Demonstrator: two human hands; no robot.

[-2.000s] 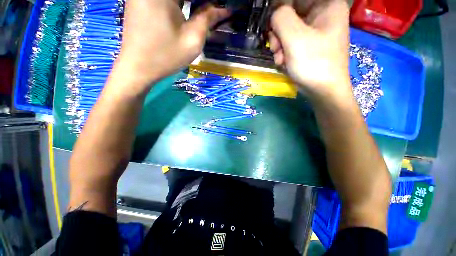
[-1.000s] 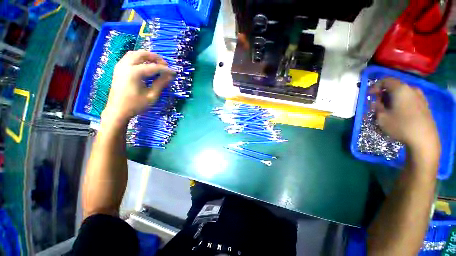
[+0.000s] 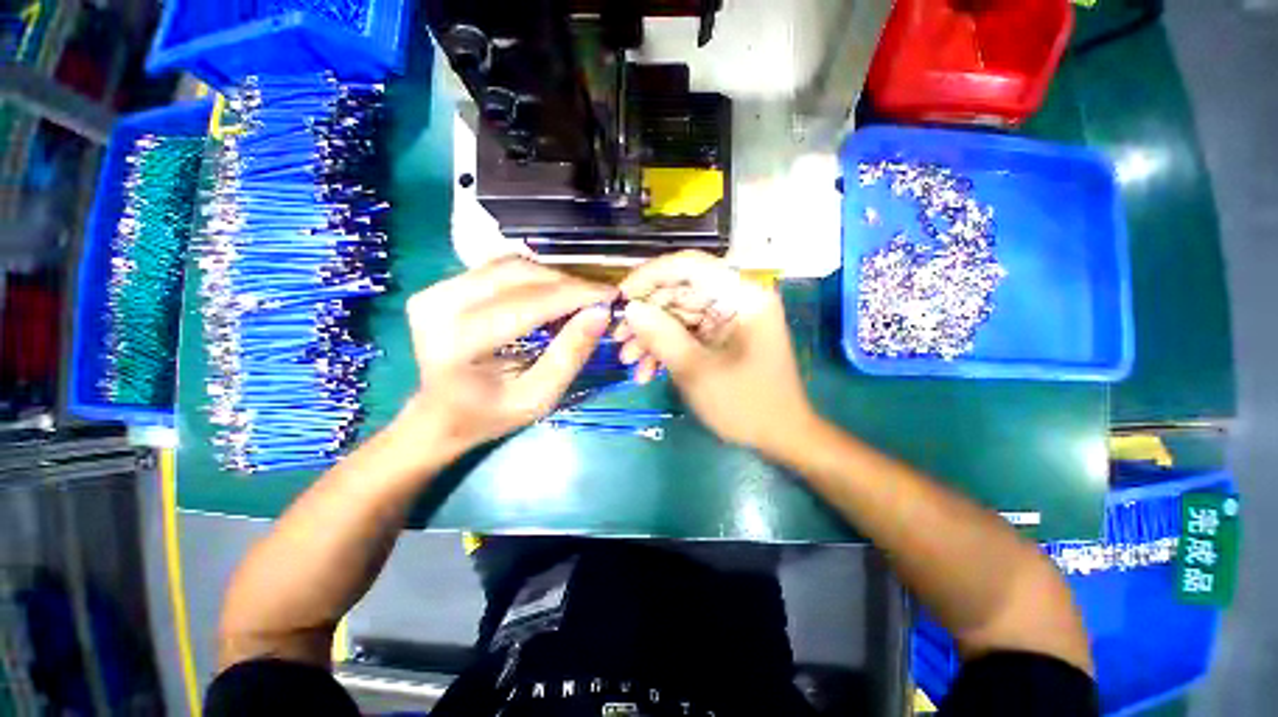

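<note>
My left hand and my right hand meet at the fingertips just in front of the press. My left thumb and finger pinch the end of a blue wire, mostly hidden by the fingers. My right hand has small silver terminals between its fingers, with its fingertips against the wire end. Below the hands, finished blue leads lie loose on the green bench, partly covered by the hands. A yellow tab shows on the die block.
A neat stack of blue wires lies at left, beside a bin of green wires. A blue parts bin is at upper left. At right are the terminal tray and red bin. A finished-goods bin is lower right.
My left hand has come from the blue wire stack and my right hand from the terminal tray; they now meet in front of the press. The camera view has shifted.
</note>
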